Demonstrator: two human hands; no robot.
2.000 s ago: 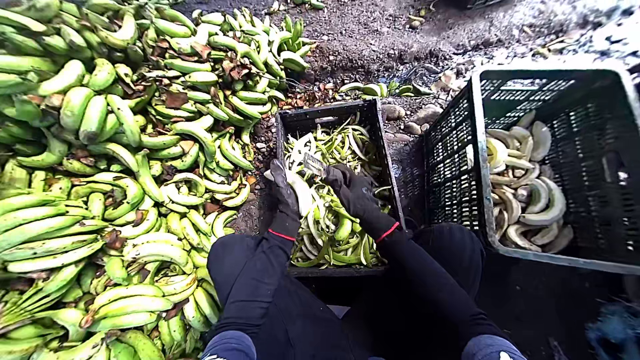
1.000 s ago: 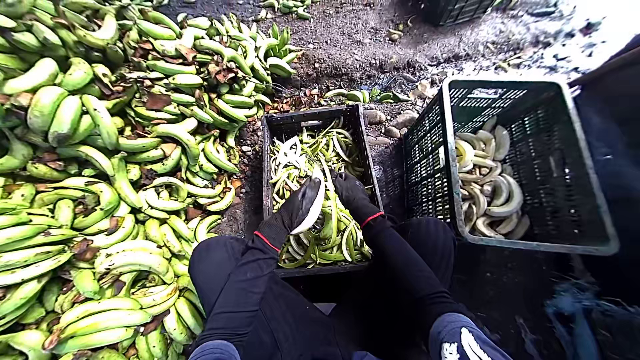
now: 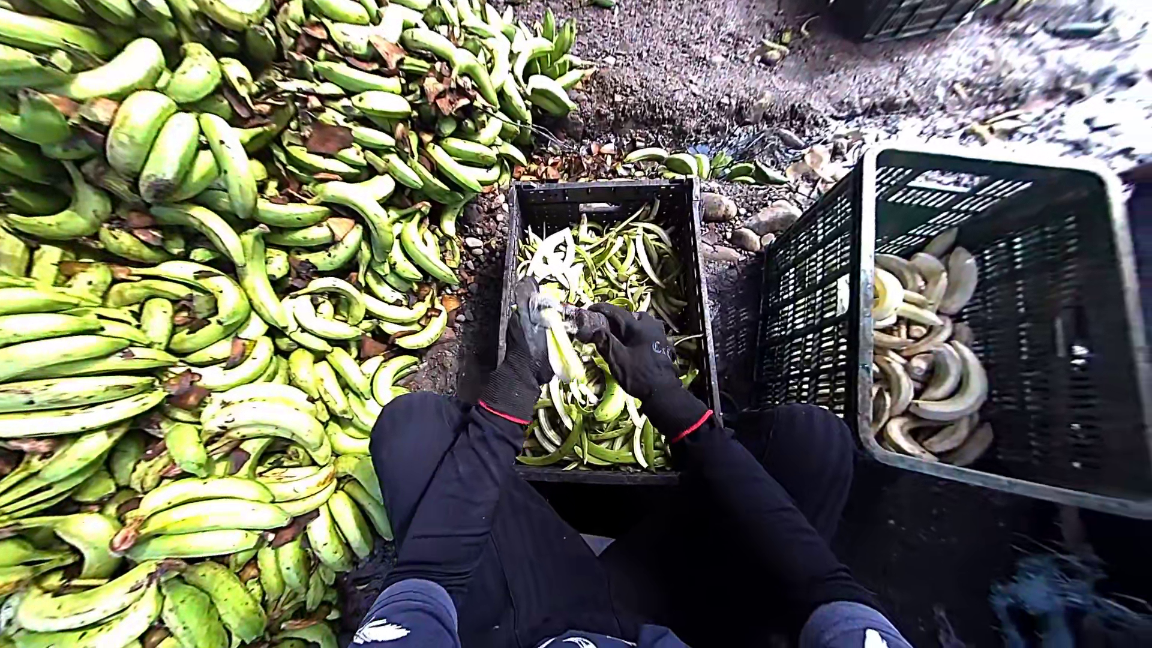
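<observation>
Over a black plastic crate (image 3: 707,306) full of green peels (image 3: 630,261), my left hand (image 3: 529,337), in a dark glove with a red-edged cuff, is closed around a partly peeled green plantain (image 3: 562,346). Pale flesh shows on it. My right hand (image 3: 634,349), gloved alike, meets the plantain from the right with bent fingers. Something small lies between its fingertips and the fruit, too blurred to name. Peeled plantains (image 3: 940,369) lie in the larger dark crate (image 3: 866,297) on the right.
A big heap of unpeeled green plantains (image 3: 225,423) covers the ground at my left. Stones (image 3: 774,216) and a few green fruits (image 3: 679,164) lie beyond the peel crate. Another dark crate (image 3: 904,16) stands at the top edge. My knees flank the near end of the peel crate.
One second ago a pale peeled length was tilted upright between my hands; now a piece with green peel points down toward me. My hands have stayed over the peel crate.
</observation>
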